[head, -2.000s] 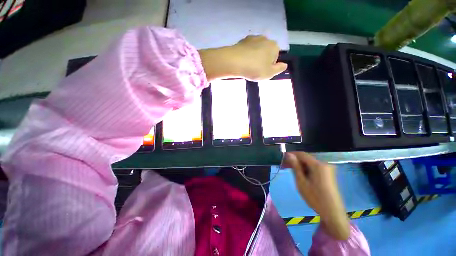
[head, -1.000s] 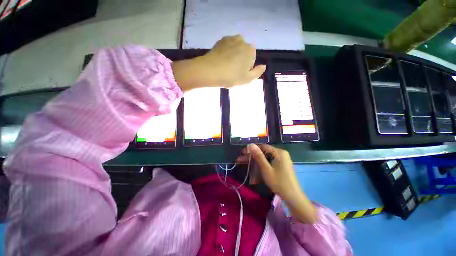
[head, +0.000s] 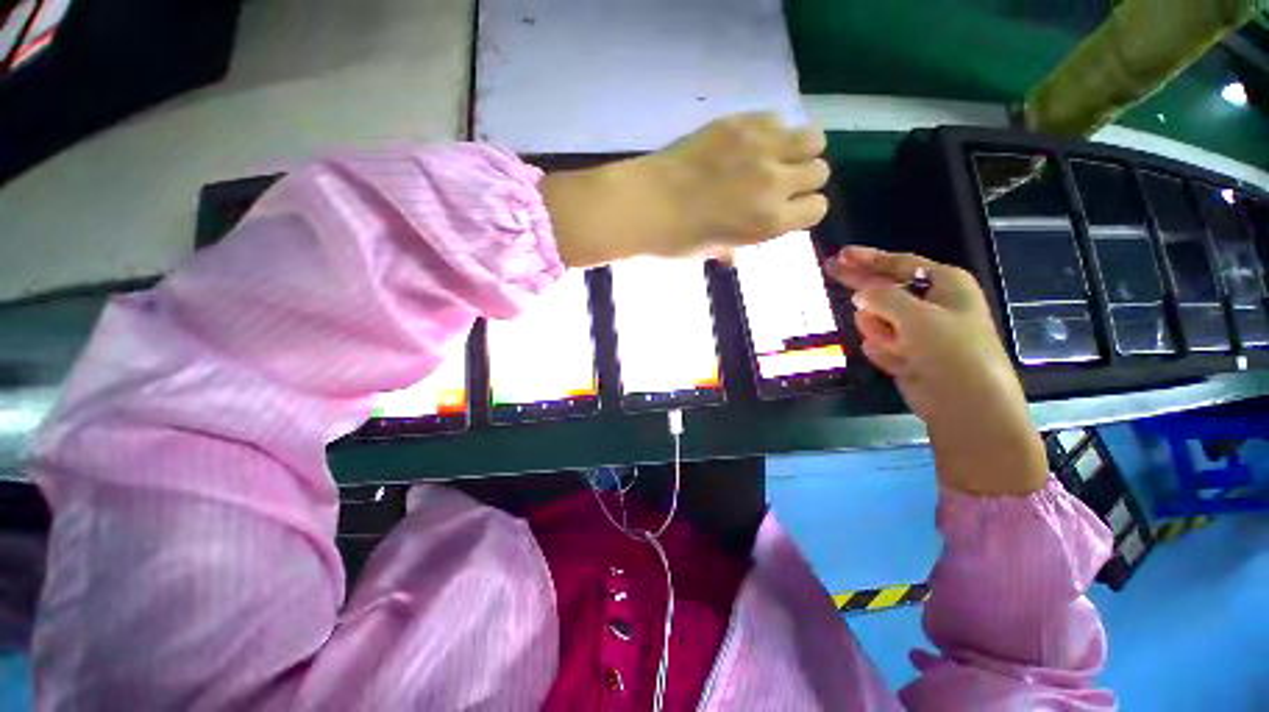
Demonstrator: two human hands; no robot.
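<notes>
A black phone tray (head: 448, 426) lies on the green bench with lit phones side by side. The rightmost phone (head: 788, 299) shows pale rows and an orange bar. A white earphone plug (head: 676, 422) is at the bottom edge of the phone beside it (head: 665, 334), and its cord hangs down my chest. My left hand (head: 752, 181) is curled over the rightmost phone's top; what it holds is hidden. My right hand (head: 912, 313) is beside that phone's right edge, fingers bent, with a small dark spot at them; I cannot tell whether it holds anything.
A thick black block of stacked trays (head: 995, 278) with dark-screened phones stands at the right. A white board (head: 626, 70) lies behind the tray. Below right are a blue floor with yellow-black tape (head: 884, 598), another black tray (head: 1113, 501) and a blue stool (head: 1211, 466).
The plug has gone from the rightmost phone to its left neighbour. My right hand has let go of it and moved up right. My left hand moved left, then back right. The rightmost screen now shows rows.
</notes>
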